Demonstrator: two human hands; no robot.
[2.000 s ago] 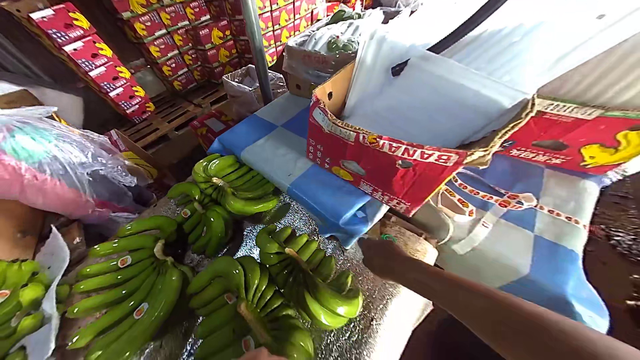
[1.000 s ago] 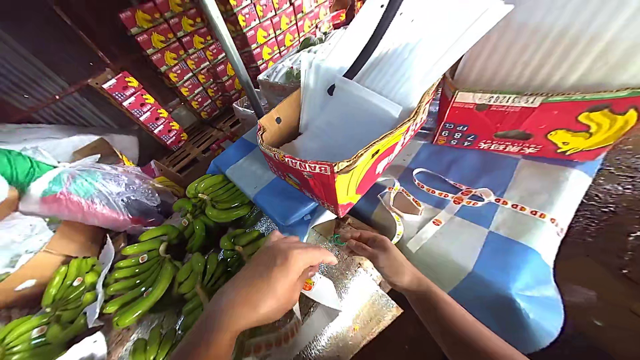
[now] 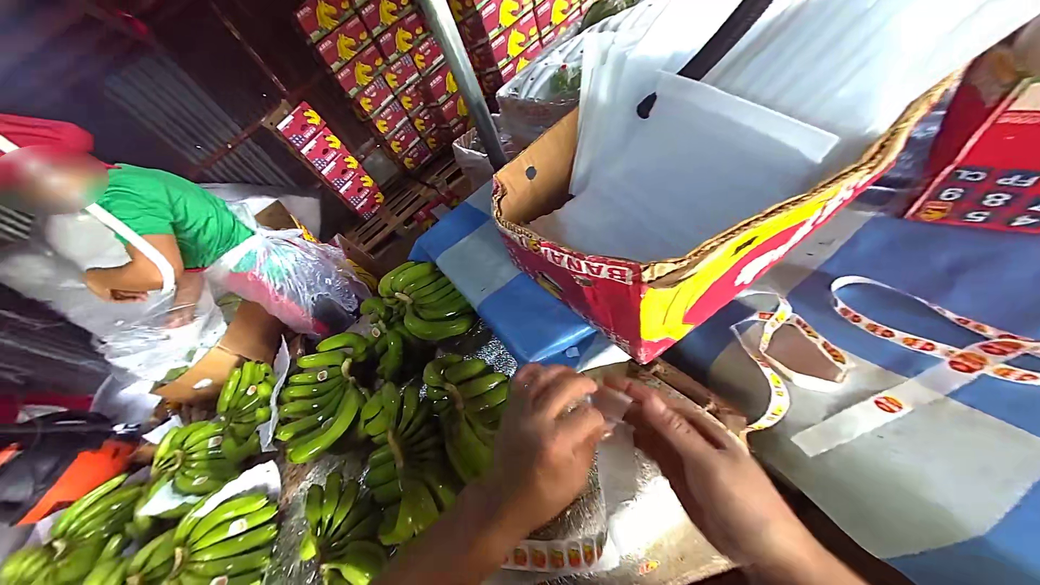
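Observation:
My left hand point(image 3: 548, 443) and my right hand point(image 3: 691, 447) are close together near the bottom centre, fingertips pinching a small piece of whitish, translucent material point(image 3: 613, 404) between them. A strip of round stickers point(image 3: 556, 555) hangs below my left hand. Wet green banana bunches point(image 3: 467, 402) lie just left of my left hand, some bearing small stickers. More sticker strips point(image 3: 894, 335) lie on the blue and white cloth to the right of my right hand.
An open red banana carton point(image 3: 581, 280) holding white foam sheets point(image 3: 691, 162) stands ahead of my hands. A person in a green shirt point(image 3: 183, 211) works at far left beside a plastic-lined box. A metal pole point(image 3: 467, 85) and stacked cartons point(image 3: 398, 73) stand behind.
My left hand, barely in view two seconds ago at the bottom edge, has come up beside my right hand. The view has swung, and a person now shows at the left.

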